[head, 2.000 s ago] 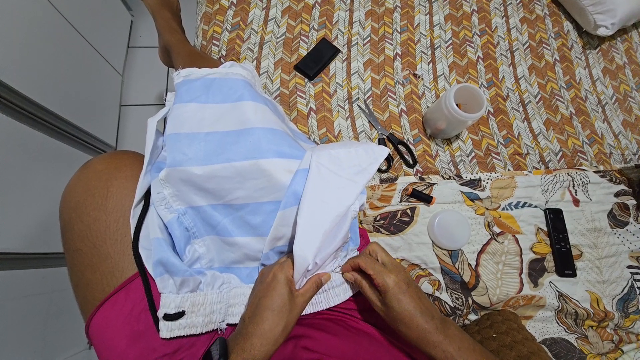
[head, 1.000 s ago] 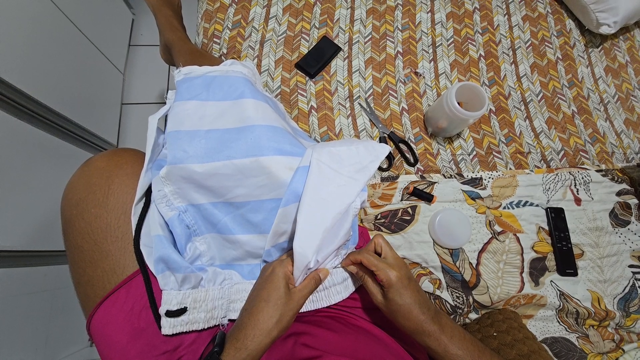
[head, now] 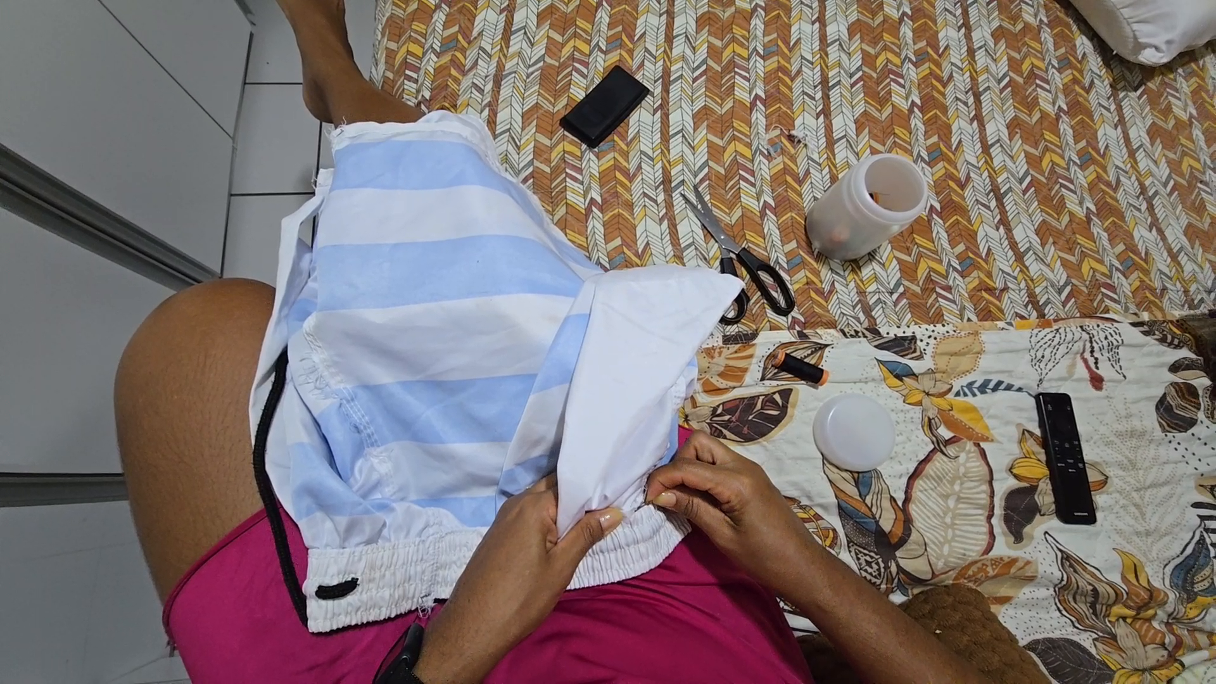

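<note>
Striped light-blue and white shorts (head: 427, 275), turned so that seams show, lie across my lap. My left hand (head: 532, 551) grips the gathered elastic waistband (head: 380, 575) and the white fabric fold above it between thumb and fingers. Just to its right, my right hand (head: 722, 494) pinches the upper edge of the waistband with thumb and forefinger; whether a needle is between them cannot be seen. A black drawstring (head: 266, 475) hangs along the left side of the shorts. Black-handled scissors (head: 736, 256) lie partly beside the fabric's right corner, blades parted.
On the patterned bedspread (head: 997, 190) are a black phone-like object (head: 605, 106) and an uncapped translucent jar (head: 855, 218). Nearer lie a black thread spool (head: 800, 368), a round white lid (head: 854, 432) and a remote control (head: 1065, 458). Grey cabinet doors (head: 114, 247) stand at left.
</note>
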